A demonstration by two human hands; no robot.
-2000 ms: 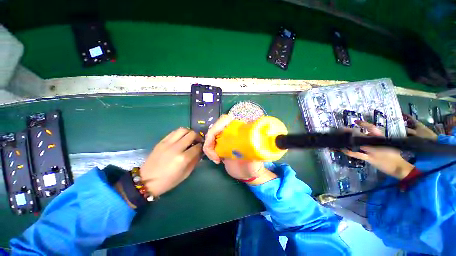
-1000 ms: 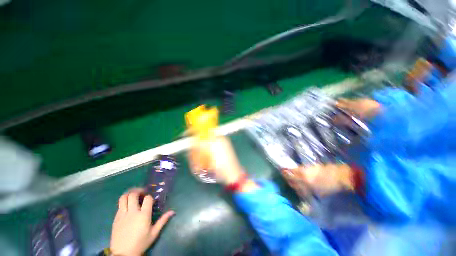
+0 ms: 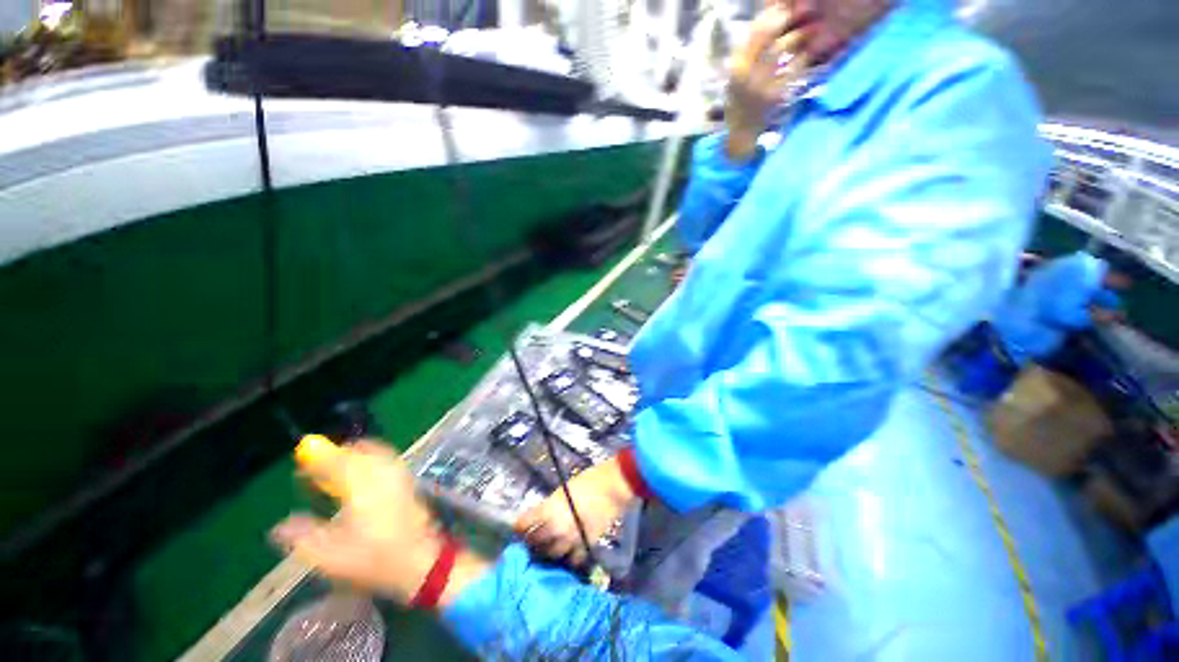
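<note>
My right hand (image 3: pixel 369 524), with a red wristband, is left of centre, blurred, above the bench edge. It is around the yellow electric screwdriver (image 3: pixel 318 458); only the yellow end shows past the hand, and the rest is hidden. A thin black cable runs upward near it. The round screw dish (image 3: pixel 329 631) is below my hand at the bottom edge, partly cut off. My left hand is out of the picture. The worked phone body is not in view.
A clear parts tray (image 3: pixel 472 453) holding dark parts lies right of my hand. A person in a blue smock (image 3: pixel 828 285) stands close at the right, one hand at the tray, the other near the face. The green belt (image 3: pixel 213 530) runs along the left.
The view has swung right and up. My left hand, the worked phone body and the waiting pair have left the picture. The neighbour now has one hand raised to the face.
</note>
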